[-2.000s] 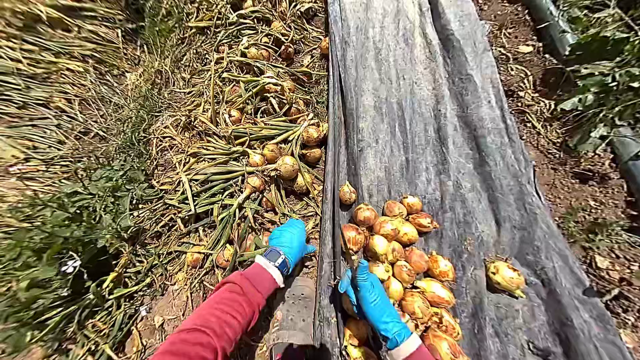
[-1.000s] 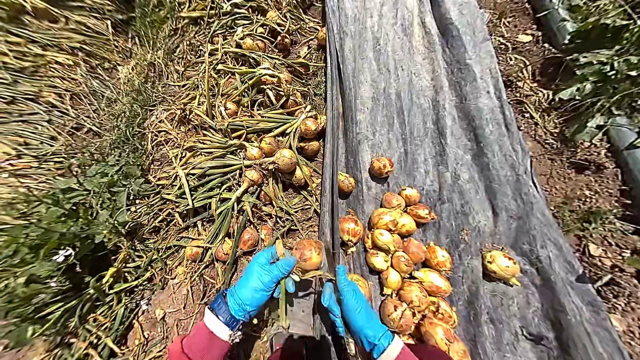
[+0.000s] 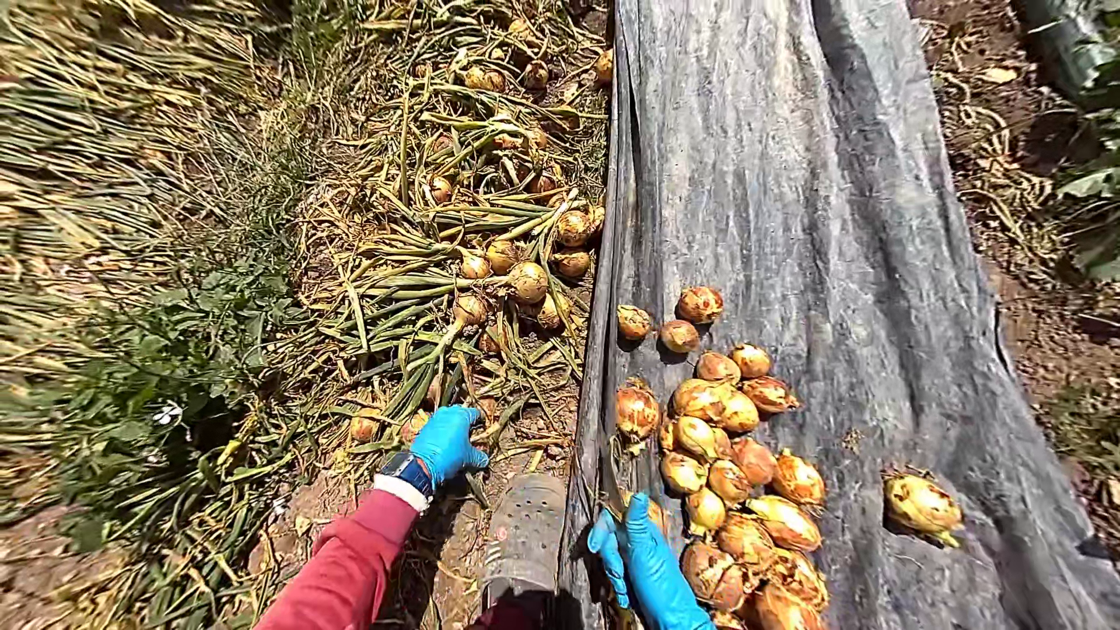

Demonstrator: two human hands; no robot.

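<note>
My left hand [image 3: 448, 444], in a blue glove, is low over the onion tops on the soil, beside an onion [image 3: 415, 426]; its thumb is apart from the fingers, and their tips are partly hidden. My right hand [image 3: 646, 560], also gloved in blue, is at the left edge of the grey ground sheet [image 3: 805, 227]. It holds what looks like a knife [image 3: 611, 472], its narrow blade pointing away from me and its handle hidden. Trimmed onions [image 3: 728, 481] lie in a heap right of this hand. Onions with long leaves [image 3: 528, 283] lie farther up on the left.
A grey perforated shoe [image 3: 527, 529] stands on soil between my hands. One onion [image 3: 922, 505] lies apart on the sheet's right side. Green weeds [image 3: 175, 376] and dry leaves [image 3: 114, 166] cover the ground at the left; bare soil borders the sheet at the right.
A second ago my left hand held an onion near my right hand; it has moved left to the leafy onions. Another onion now lies near the top of the heap on the sheet.
</note>
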